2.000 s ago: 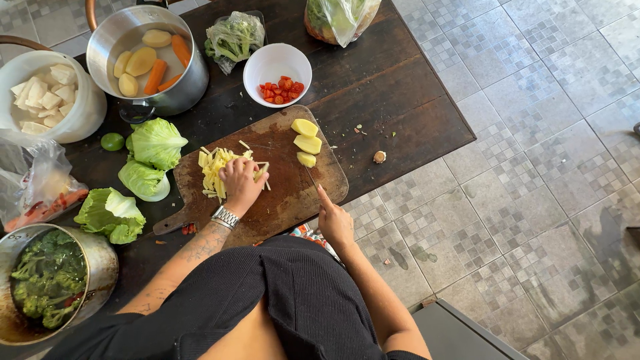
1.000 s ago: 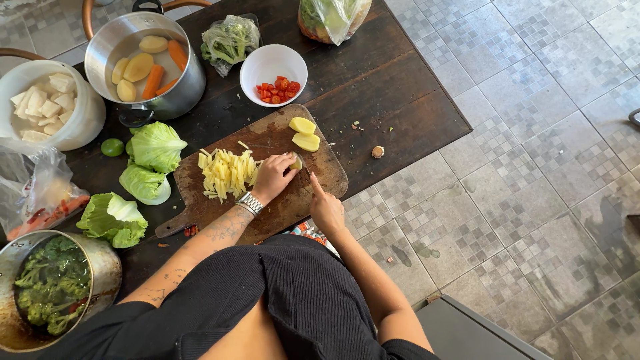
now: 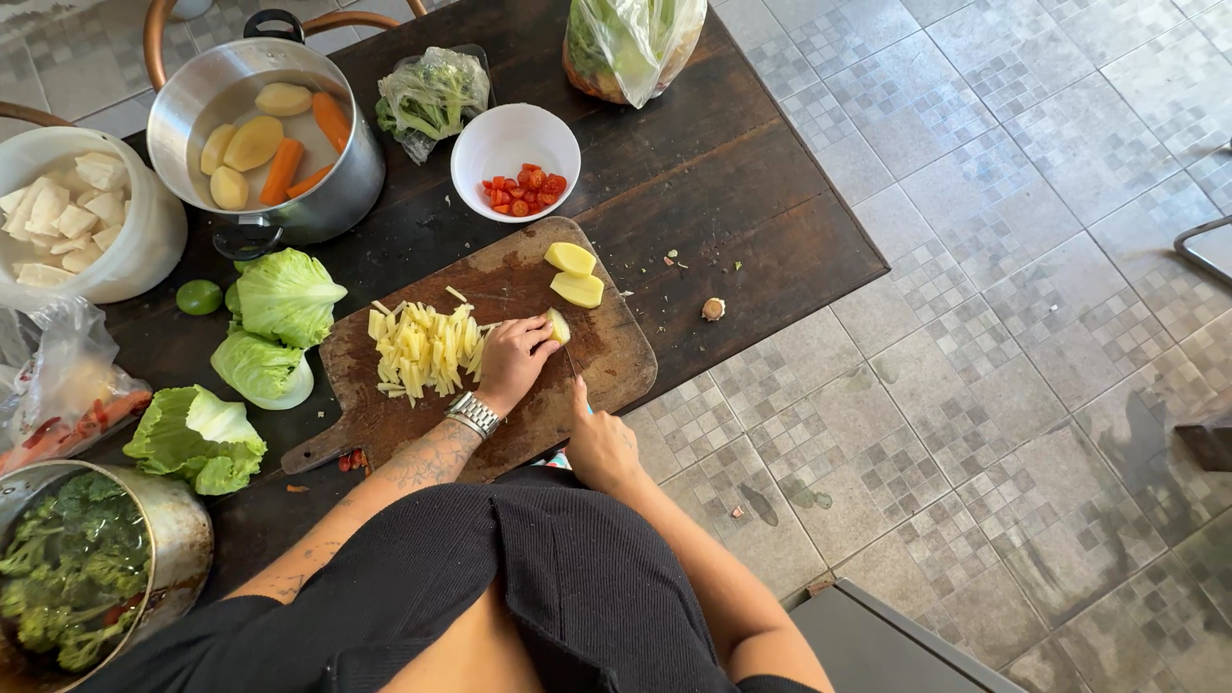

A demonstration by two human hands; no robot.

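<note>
On the worn wooden cutting board point(image 3: 616, 332), my left hand point(image 3: 517, 363) holds a pale yellow potato piece point(image 3: 557, 327) down with its fingertips. My right hand point(image 3: 602, 445) grips a knife, index finger along it; the thin blade point(image 3: 571, 361) points at the piece, and its handle is mostly hidden in the hand. Left of my left hand lies a pile of potato sticks point(image 3: 423, 348). Two peeled potato pieces point(image 3: 575, 274) rest near the board's upper right end.
Beyond the board stand a white bowl of cut tomatoes point(image 3: 516, 135), a pot with potatoes and carrots point(image 3: 366, 183) and bagged greens point(image 3: 433, 91). Lettuce point(image 3: 284, 298), a lime point(image 3: 198, 297), a tub of white chunks point(image 3: 159, 231) and a broccoli pot point(image 3: 183, 529) are at left.
My left hand has moved right from the potato sticks onto a potato piece. Three pieces lay at the board's upper right two seconds ago; two lie there now. My right hand has kept the knife.
</note>
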